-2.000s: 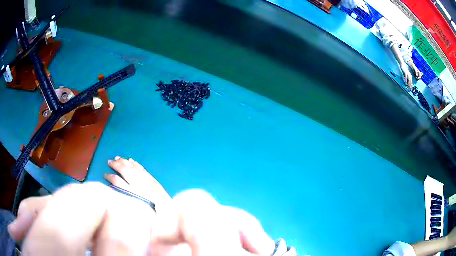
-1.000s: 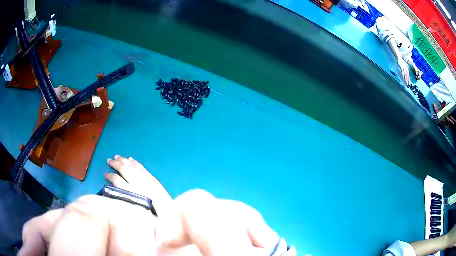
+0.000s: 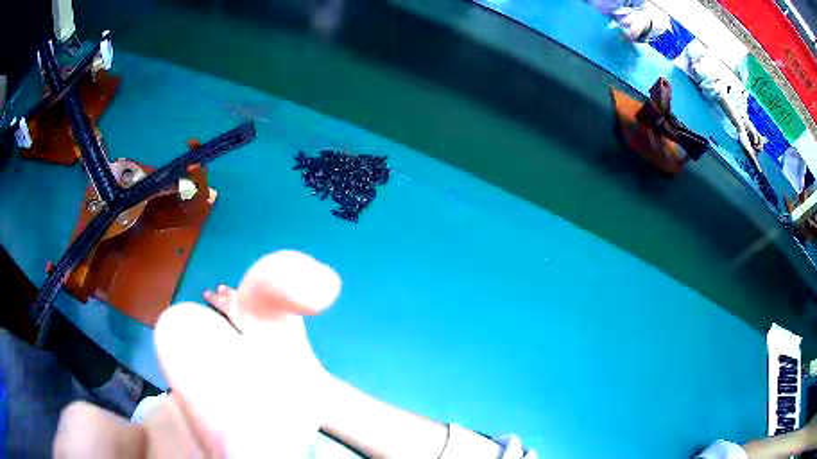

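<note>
A black three-arm frame [image 3: 112, 204] sits on an orange-brown jig [image 3: 148, 269] at the left. A loose pile of small black pieces [image 3: 345, 179] lies on the teal bench. My right hand [image 3: 260, 359] is large and blurred close to the camera, fingers apart, nothing seen in it, its arm running to the lower right. Behind it, only fingertips of what looks like my left hand [image 3: 220, 299] show near the jig; the rest is hidden. A blurred skin-coloured shape at the bottom left cannot be told apart.
Another frame [image 3: 69, 103] on a jig stands at the upper left. Beyond the bench, the dark green belt carries an orange-brown jig [image 3: 647, 134] with a dark part. A white tray of black strips [image 3: 785, 381] and a person's forearm [image 3: 779, 444] are at the lower right. People's hands work opposite.
The near blurred hand has risen and opened out, covering most of the hand behind it. A jig has come into view on the belt. The view has shifted slightly.
</note>
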